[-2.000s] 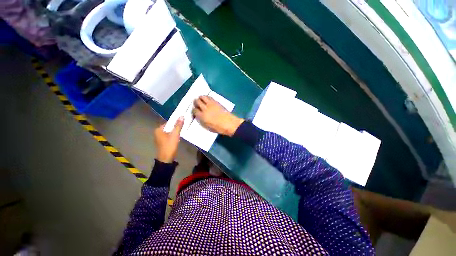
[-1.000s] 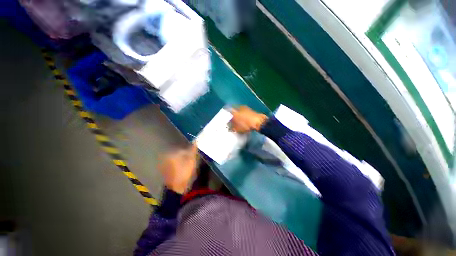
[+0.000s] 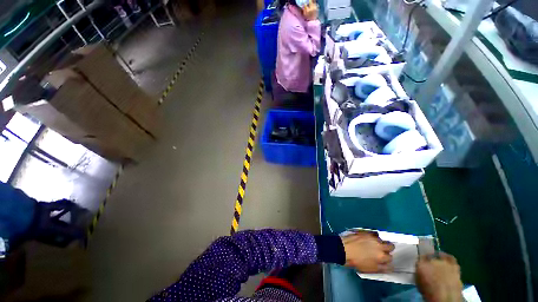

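Observation:
A white box lies on the teal-green bench, with a greyer strip at its right end. My left hand is on the box's left part, fingers curled over its upper face. My right hand is blurred, with its fingertips at the box's right end. The fingers hide parts of the box's edges. Beyond it, an open box holds white and pale blue headphones in dark wrapping and sits on another white box.
More open boxes with headphones stand in a row behind. A blue bin is on the floor left of the bench. A person in pink is at the far end. Large brown cartons stand at left. A white box corner shows beside my right hand.
The view has swung up and left, showing the aisle and the row of open boxes. My left hand, off the box one second ago, is now on it. My right hand is at its right end.

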